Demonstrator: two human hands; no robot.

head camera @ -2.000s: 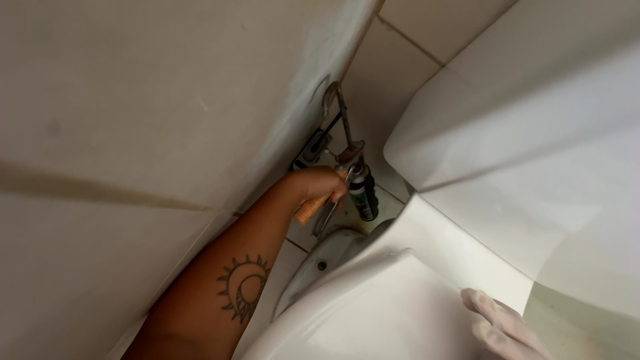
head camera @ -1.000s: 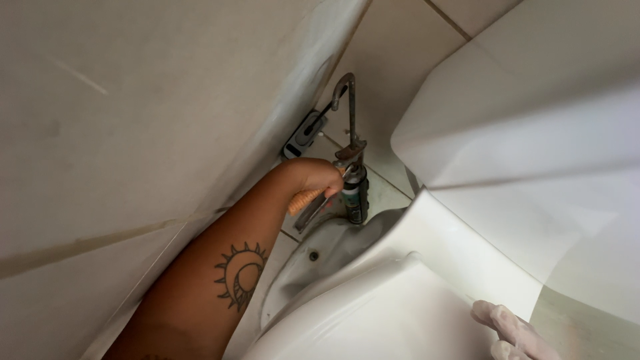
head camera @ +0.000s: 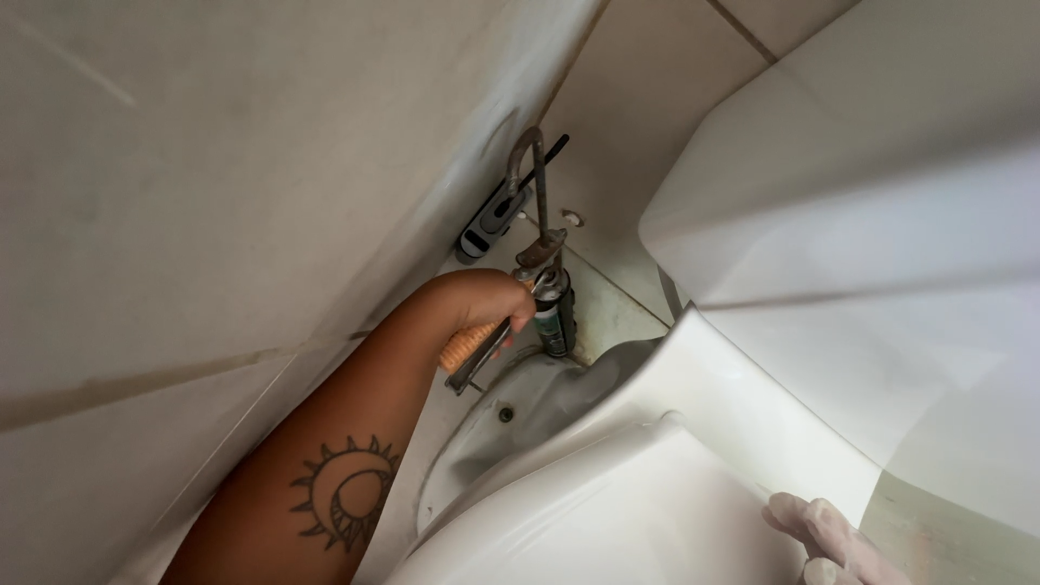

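My left hand (head camera: 491,302) grips a caulking gun low between the wall and the toilet. Its orange ribbed handle (head camera: 467,348) and metal trigger show under the hand; a rusty hooked rod (head camera: 540,191) rises above it. The gun's dark cartridge (head camera: 556,325) points down beside the toilet's foot. The nozzle tip is hidden. My right hand (head camera: 833,540), its fingers coated in something pale, is at the lower right by the white toilet (head camera: 626,496). Its fingers are partly bent and hold nothing visible; most of the palm is out of view.
A grey and black object (head camera: 490,223) with a dark rod lies against the wall beyond the gun. The tiled wall (head camera: 227,203) runs close along my left arm. The toilet's foot, with a bolt hole (head camera: 505,414), and the large white tank (head camera: 845,211) flank the narrow gap.
The gun's cartridge has swung from a slant to nearly upright in my left hand, which keeps its grip. More of the grey and black object shows. My right hand stays by the toilet.
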